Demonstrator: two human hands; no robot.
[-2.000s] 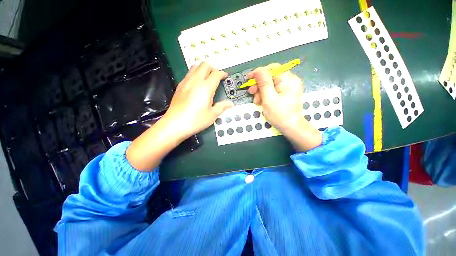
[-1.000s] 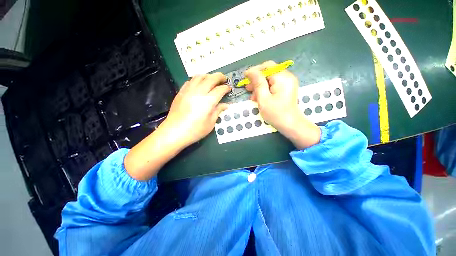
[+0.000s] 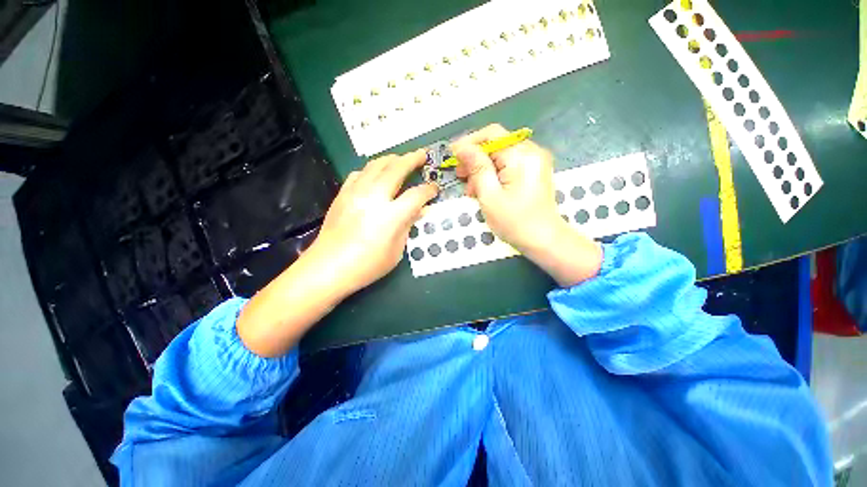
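The small grey-black housing (image 3: 436, 163) lies on the green bench. My left hand (image 3: 373, 214) holds its left edge between fingertips and thumb. My right hand (image 3: 511, 190) grips the yellow tweezers (image 3: 504, 143), their tip on the housing's surface; whether a pad is at the tip cannot be told. The white backing sheet (image 3: 494, 251) with two rows of black round pads lies nearest my body, partly under my right hand and wrist.
Stacked pad sheets (image 3: 475, 71) lie beyond the housing. A spare dotted sheet (image 3: 756, 119) slants across the yellow bench tape (image 3: 727, 209) at right. A shiny black blister tray (image 3: 257, 200) is at left. Another sheet's edge shows at far right.
My right hand and the tweezers have shifted slightly left and towards my body over the housing. My left fingers have moved a little on the housing's left side. The view has shifted slightly.
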